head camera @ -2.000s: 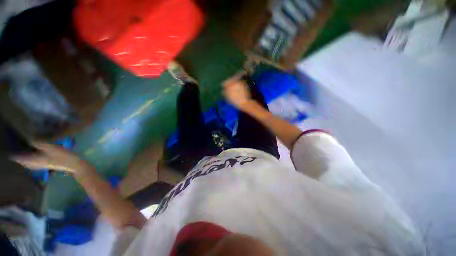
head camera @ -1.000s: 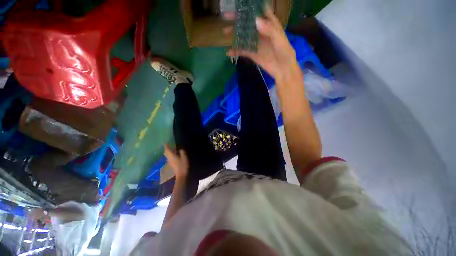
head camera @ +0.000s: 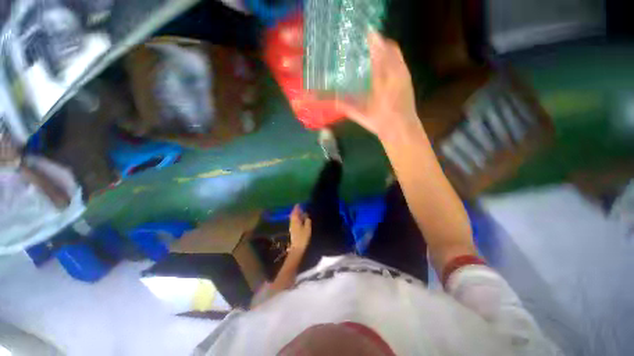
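Observation:
My right hand (head camera: pixel 389 94) holds a green, ribbed, shiny slab (head camera: pixel 340 52), which looks like a stack of circuit board panels. It is raised at the top centre and cut off by the upper edge. The fingers show at its right side and lower edge; the far side is hidden. My left hand (head camera: pixel 299 228) is low beside my left leg, small and blurred, with no object visible in it. A brown carton (head camera: pixel 539 115) on the floor at right holds a row of silvery wrapped packs (head camera: pixel 473 142).
A red stool (head camera: pixel 285 59) stands behind the slab. A carton with clear plastic (head camera: pixel 182 87) is upper left, a blue stool (head camera: pixel 146 154) below it. Blue bins (head camera: pixel 83 257) and an open box (head camera: pixel 215 240) are lower left. A white surface (head camera: pixel 556 236) is right. A person's white sleeve (head camera: pixel 35 208) shows left.
The view has swung, so the stool and packed carton appear further right. My right hand still holds the green slab, now larger in view. Two seconds ago that hand showed no slab.

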